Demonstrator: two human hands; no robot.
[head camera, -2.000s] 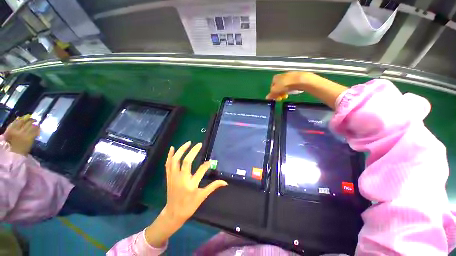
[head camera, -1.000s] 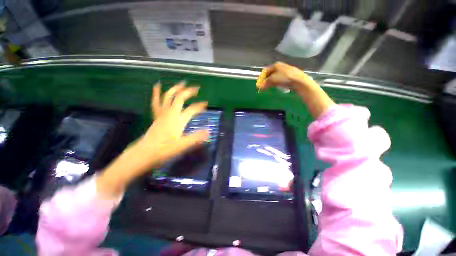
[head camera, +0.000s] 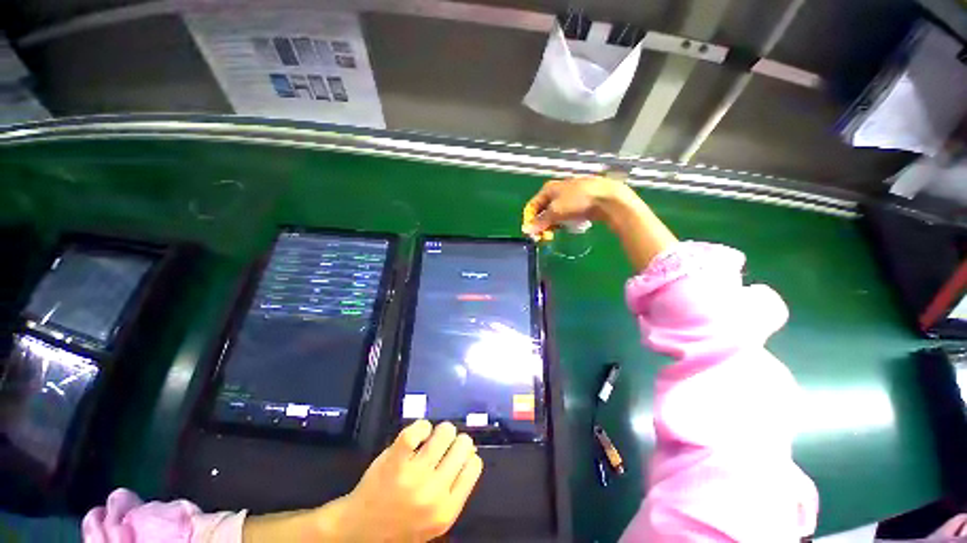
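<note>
Two tablets with lit screens lie side by side in a black tray (head camera: 498, 498). The left tablet (head camera: 302, 339) shows text lines; the right tablet (head camera: 472, 318) shows a short red line and small panels at its bottom. My left hand (head camera: 414, 483) is at the right tablet's lower edge, fingers curled and close together, with nothing seen in it. My right hand (head camera: 560, 207), with yellow finger cots, is pinched at that tablet's top right corner. A small white plug piece (head camera: 579, 226) shows beneath its fingers, partly hidden.
Another tray with two film-covered tablets (head camera: 90, 286) lies at the left. Small dark leads or sticks (head camera: 608, 451) lie right of the tray on the green bench (head camera: 848, 318). A metal rail (head camera: 424, 154), instruction sheet (head camera: 302, 69) and white pouch (head camera: 583, 80) are behind.
My left hand has moved from over the left tablet to the right tablet's lower edge, its fingers now curled. My right hand has come down to the tablet's top corner. The view has shifted right.
</note>
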